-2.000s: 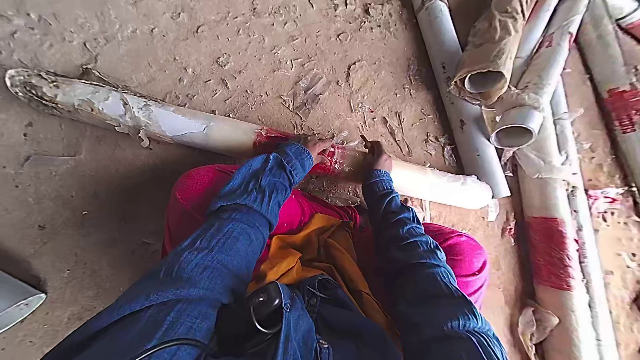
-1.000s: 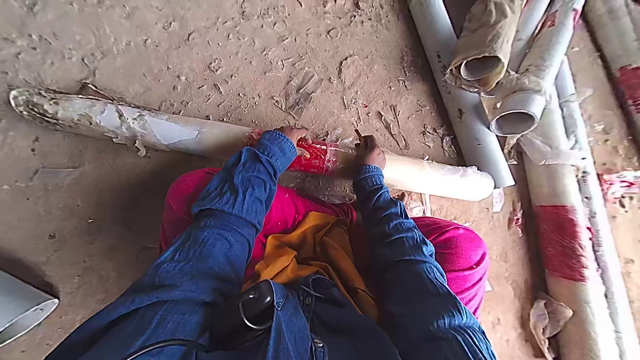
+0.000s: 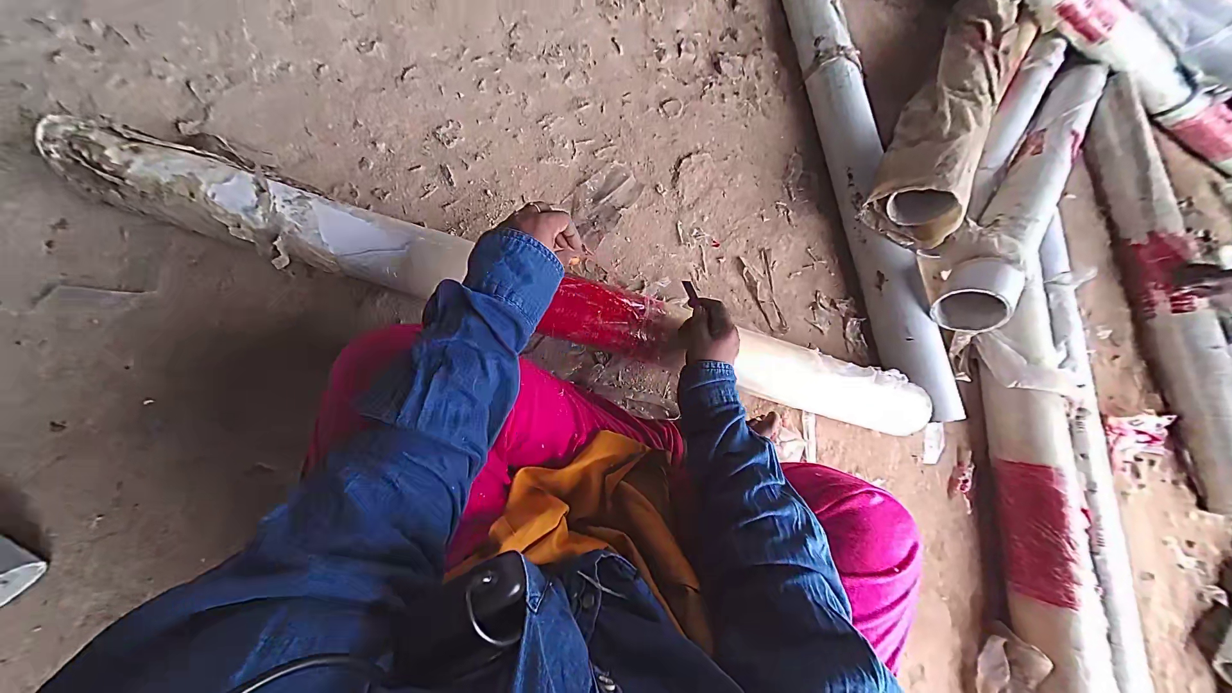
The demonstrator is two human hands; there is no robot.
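Note:
A long pale pipe (image 3: 423, 252) lies across in front of my knees, partly covered in torn plastic wrap, with a red band (image 3: 604, 313) around its middle. My left hand (image 3: 551, 229) is at the far edge of the pipe, left of the red band, with its fingers bent together; whether it pinches some film is too small to tell. My right hand (image 3: 710, 332) rests at the pipe just right of the band. Its fingers are closed on a thin dark tool (image 3: 689, 292), whose tip sticks up past the fist. The tool's kind is unclear.
Several pale pipes lie on the right, among them a grey one (image 3: 866, 173), a brown-wrapped one (image 3: 948, 125) and one with a red band (image 3: 1039, 529). Scraps of clear film (image 3: 606, 192) lie on the dirt floor beyond the pipe. A grey piece (image 3: 17, 570) shows at the lower left.
My left hand has moved from the pipe's red band area toward its far edge, away from me. More of the red band now shows. My right hand stays near the same part of the pipe.

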